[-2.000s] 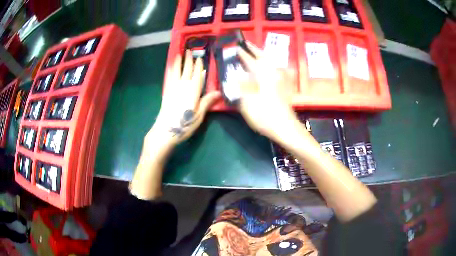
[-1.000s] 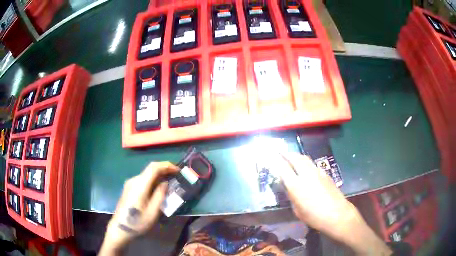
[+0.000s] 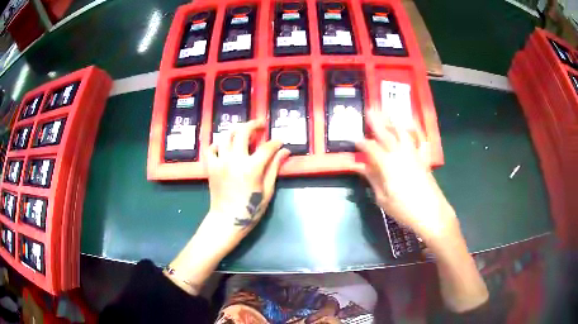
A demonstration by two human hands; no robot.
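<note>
A red phone tray lies in front of me with two rows of pockets. Black keypad phones lie back side up in all of its pockets but the near row's right one, where a white paper slip shows. My left hand is over the near edge, fingertips at the lower ends of the second phone and the third phone. My right hand is at the lower right of the fourth phone, fingers spread, partly over the slip's pocket. Whether it touches the phone is unclear.
A phone lies keys up on the green bench, partly under my right forearm. A pile of filled red trays stands at the left, another pile at the right. A cardboard sheet lies behind the middle tray.
Since a second ago, both hands have moved from the bench up to the tray. The phone from my left hand is no longer there, and the near row's third and fourth pockets now hold phones.
</note>
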